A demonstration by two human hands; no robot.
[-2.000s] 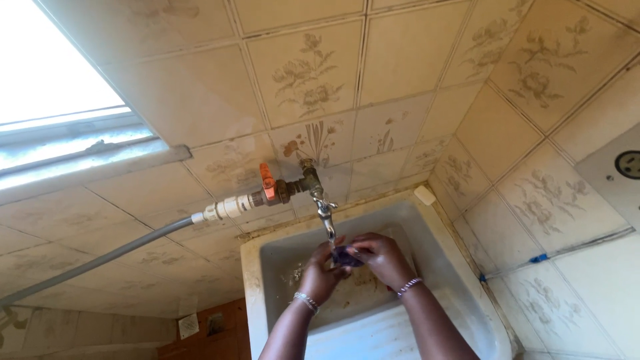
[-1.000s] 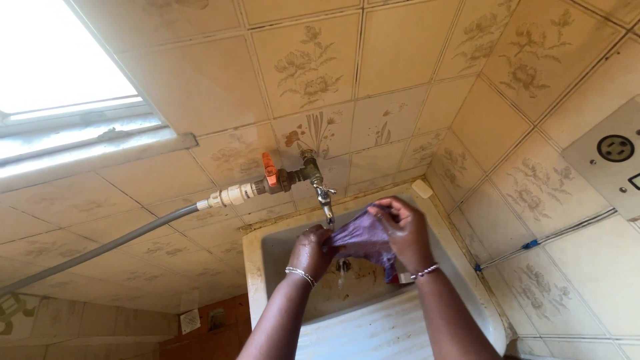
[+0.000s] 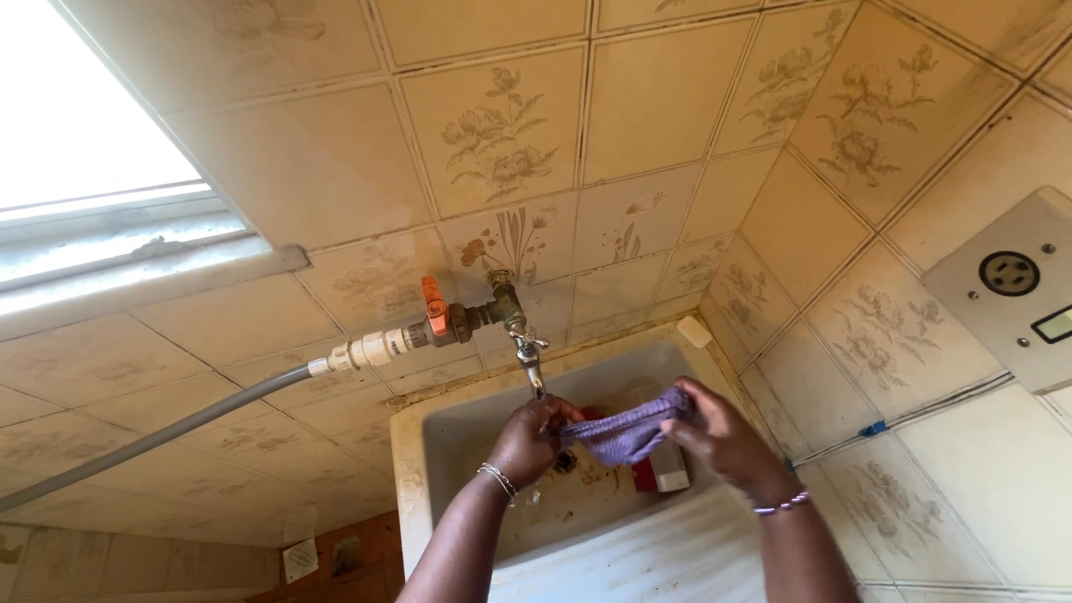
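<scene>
A wet-looking purple cloth [image 3: 628, 431] is stretched between my two hands above the basin of a stained laundry sink [image 3: 410, 486]. My left hand [image 3: 529, 440] pinches one end, just below the spout of a chrome tap [image 3: 532, 364]. The other end is gripped by my right hand [image 3: 727, 431], fingers and thumb around the edge. Whether water is running from the spout is hard to tell, since my left hand covers the spot below it. Behind the cloth, a red and white box-like object [image 3: 666, 471] lies in the basin near the drain [image 3: 565, 461].
A valve with an orange lever [image 3: 434, 306] joins the tap to a grey hose [image 3: 209, 419] running left. A pale bar, perhaps soap [image 3: 693, 332], rests on the sink's back right corner. A metal socket plate [image 3: 1009, 289] is on the right wall, and a window is upper left.
Two seconds ago the cloth was bunched between my hands under the tap. It was then spread out, and now it hangs narrower between them, with my hands apart.
</scene>
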